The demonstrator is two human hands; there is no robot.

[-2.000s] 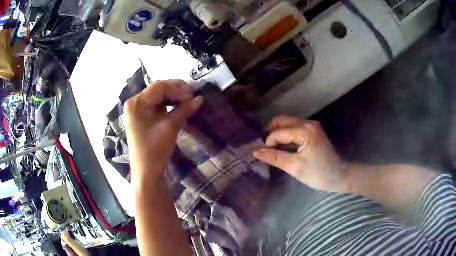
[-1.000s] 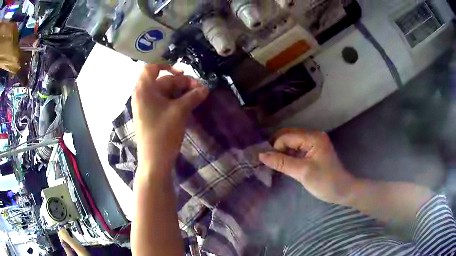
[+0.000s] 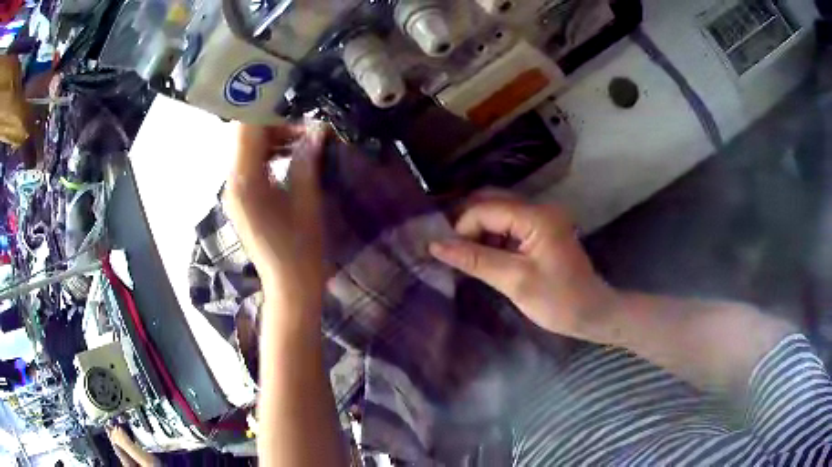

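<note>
The purple, grey and white plaid shirt (image 3: 365,283) lies below the needle area and hangs toward the lap. My left hand (image 3: 278,196) is at the cloth's upper edge, close beside the needle area (image 3: 342,114); its fingertips are blurred but pinch the cloth. My right hand (image 3: 525,260) pinches the cloth's right edge between thumb and fingers, below the machine's dark opening. The cream-white overlock machine (image 3: 593,146) stands above and to the right. The cloth under the presser foot is hidden in shadow.
The white table (image 3: 173,164) shows left of the cloth, with a dark board (image 3: 164,283) and a red cord (image 3: 137,319) alongside. A neighbouring machine (image 3: 105,383) and another person's arm (image 3: 132,449) are at lower left. Whitish tension knobs (image 3: 374,73) stick out above the needle area.
My right hand and the cloth edge it holds have moved up and left, closer to the needle area. My left hand has moved slightly up against the machine head. The pale block beside the needle is now covered.
</note>
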